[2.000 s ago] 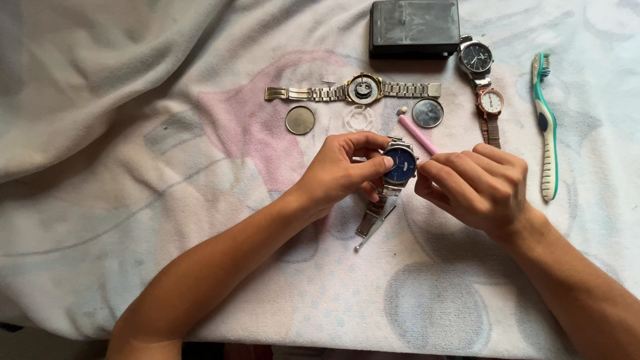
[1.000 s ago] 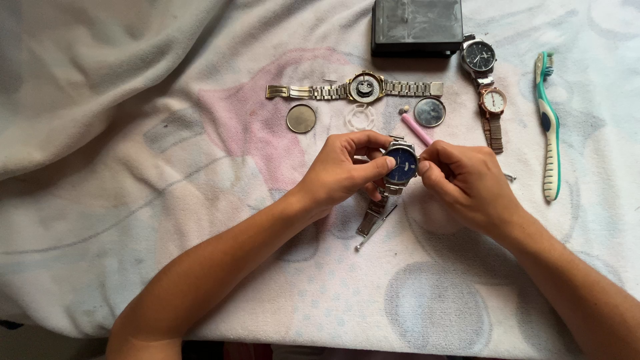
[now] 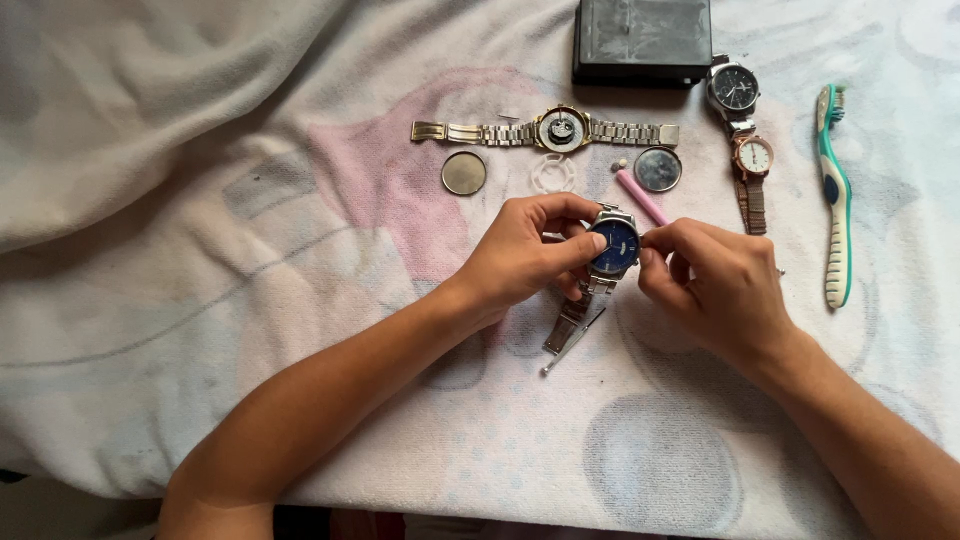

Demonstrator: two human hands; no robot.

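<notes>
My left hand (image 3: 536, 251) holds a blue-dialled metal wristwatch (image 3: 621, 246), its thumb over the left of the dial. The fingertips of my right hand (image 3: 712, 281) are pinched at the crown on the watch's right side; whether they grip it cannot be told. The steel bracelet (image 3: 562, 328) hangs down from the case onto the cloth. Beside its clasp lies a small metal screwdriver (image 3: 573, 343). A pink stick-like tool (image 3: 641, 196) lies just above my right hand, its lower end reaching the fingers. A small metal end shows at the right edge of that hand.
Behind lie an opened two-tone watch (image 3: 561, 129), a round case back (image 3: 463, 173), a clear plastic ring (image 3: 553, 175) and a round metal-rimmed part (image 3: 658, 169). A black box (image 3: 643, 41), black-dialled watch (image 3: 733, 88), rose-gold watch (image 3: 753, 155) and toothbrush (image 3: 835, 195) stand farther right on the fleece blanket (image 3: 375, 450).
My right hand has shifted slightly at the watch's right side, its fingers drawing in near the crown. My left hand keeps the watch in about the same place.
</notes>
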